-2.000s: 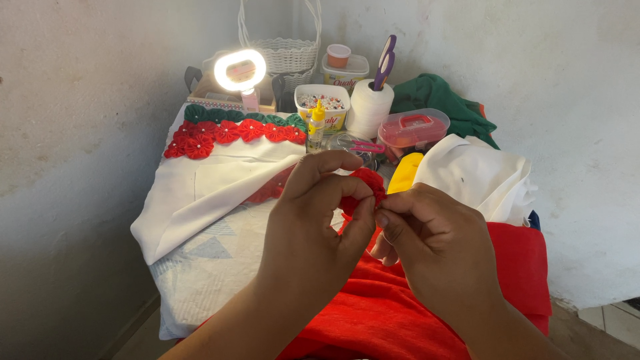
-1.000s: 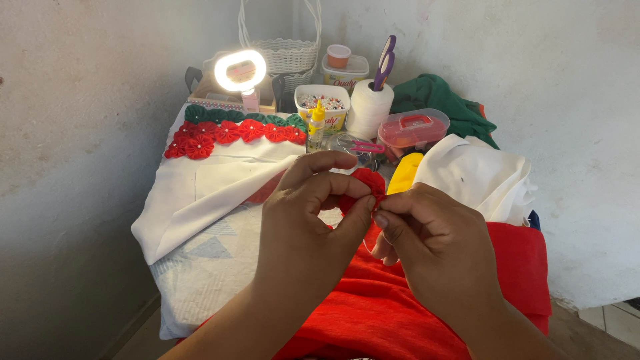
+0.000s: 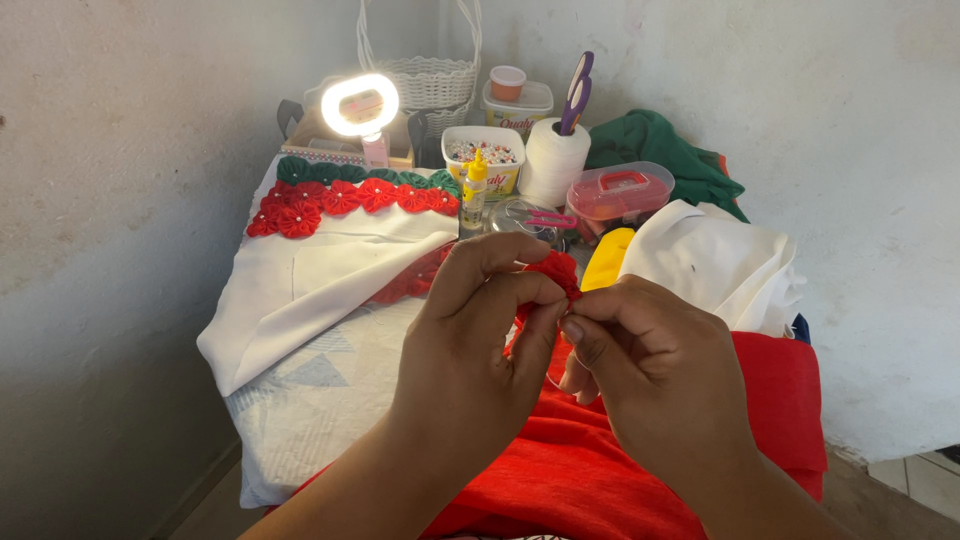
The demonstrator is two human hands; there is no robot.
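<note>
A small gathered piece of red fabric (image 3: 556,271) is pinched between the thumb and fingers of my left hand (image 3: 480,337). My right hand (image 3: 660,367) has its thumb and forefinger closed at the same piece's lower edge, touching my left fingertips. A thin pale thread hangs in a loop by my right fingers; whether they hold a needle is hidden. Beneath both hands lies red cloth (image 3: 780,397). To the left, red fabric rosettes (image 3: 376,194) and green rosettes (image 3: 322,172), with beads at the centres of several, line a white cloth (image 3: 262,300).
Behind my hands stand a lit ring lamp (image 3: 374,150), a glue bottle (image 3: 473,196), a tub of beads (image 3: 484,154), a thread cone (image 3: 553,165) with purple-handled scissors (image 3: 576,101), pink thread snips (image 3: 551,219) and a clear lidded box (image 3: 621,191). White fabric (image 3: 712,262) is heaped at right.
</note>
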